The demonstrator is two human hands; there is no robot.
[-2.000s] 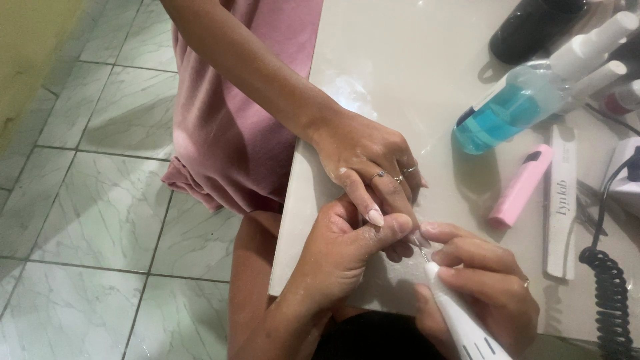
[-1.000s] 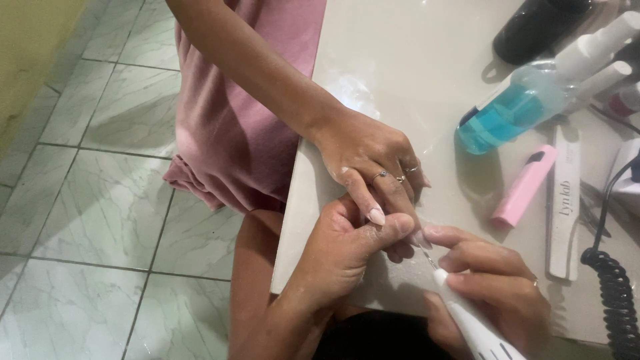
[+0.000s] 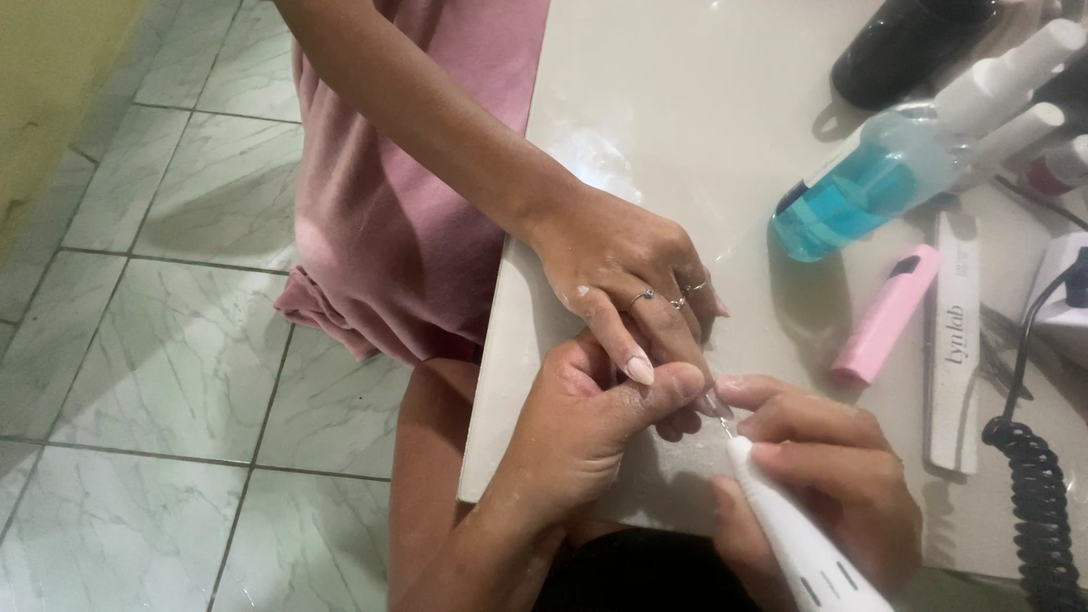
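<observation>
My left hand (image 3: 586, 425) grips the fingers of another person's hand (image 3: 629, 263), its thumb lying across them near the tips. That hand wears several thin rings and has long pale nails, with whitish dust on the skin. In my right hand (image 3: 824, 467) is a white electric nail drill (image 3: 795, 531), held like a pen. Its thin metal bit meets the tip of one of the person's nails, or lies very close to it; which one I cannot tell. White dust also marks my left thumb and wrist.
On the white table (image 3: 646, 110) at the right lie a pink device (image 3: 888, 314), a white nail file (image 3: 952, 357) and a coiled black cord (image 3: 1033, 501). Behind them are a spray bottle of blue liquid (image 3: 858, 187) and a black bottle (image 3: 909, 47). Pink cloth (image 3: 408, 195) hangs beside the table's left edge.
</observation>
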